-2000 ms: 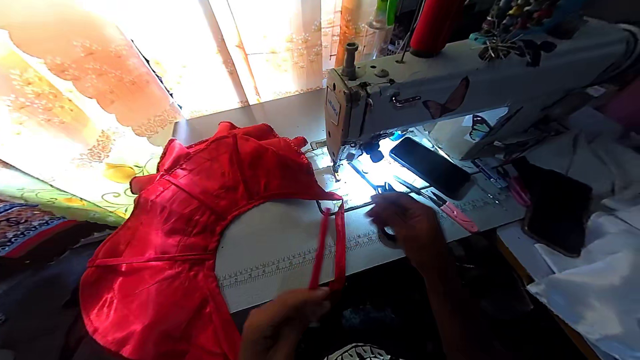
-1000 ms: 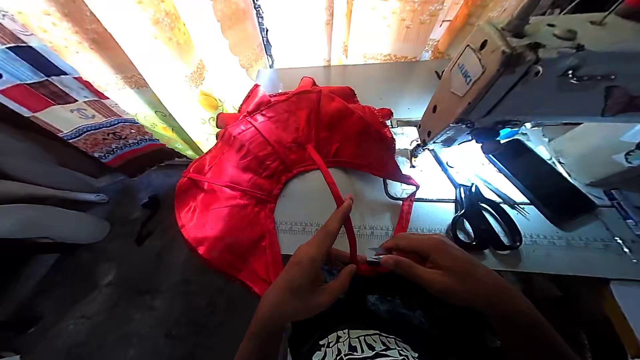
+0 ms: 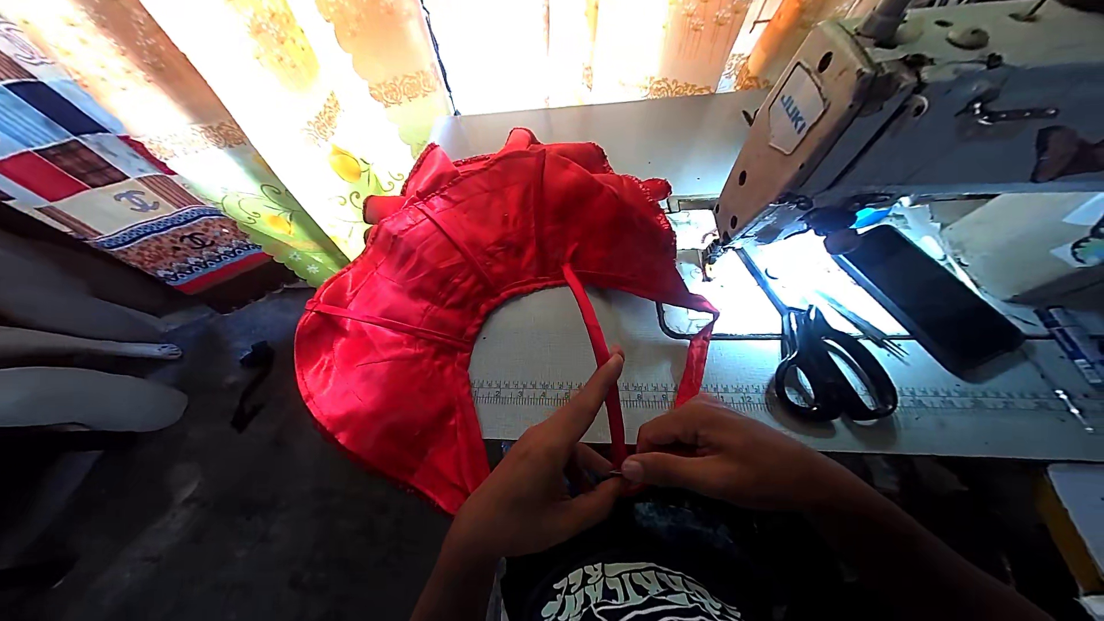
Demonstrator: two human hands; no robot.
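A red satin garment piece (image 3: pixel 414 293) with seamed panels and a ruffled far edge lies curved over the sewing table and hangs off its left side. Two narrow red straps run from it toward me. My left hand (image 3: pixel 548 474) pinches one red strap (image 3: pixel 595 336) near its lower end, with the index finger along it. Thumb and fingers of my right hand (image 3: pixel 716 448) close on the strap end beside the left fingertips, where a small shiny bit shows; the fingers hide its shape. The second strap (image 3: pixel 694 362) passes down behind my right hand.
A Juki sewing machine (image 3: pixel 828 129) stands at the right, its needle area lit. Black-handled scissors (image 3: pixel 832 371), a dark phone (image 3: pixel 931 302) and a pen (image 3: pixel 1069 345) lie on the table. A ruler strip (image 3: pixel 535 394) runs near the front edge. Curtains (image 3: pixel 285 103) hang behind.
Since the oldest frame, my right hand has moved from beside the machine to the strap end, meeting my left hand. The black-handled scissors now lie on the table. The view has shifted.
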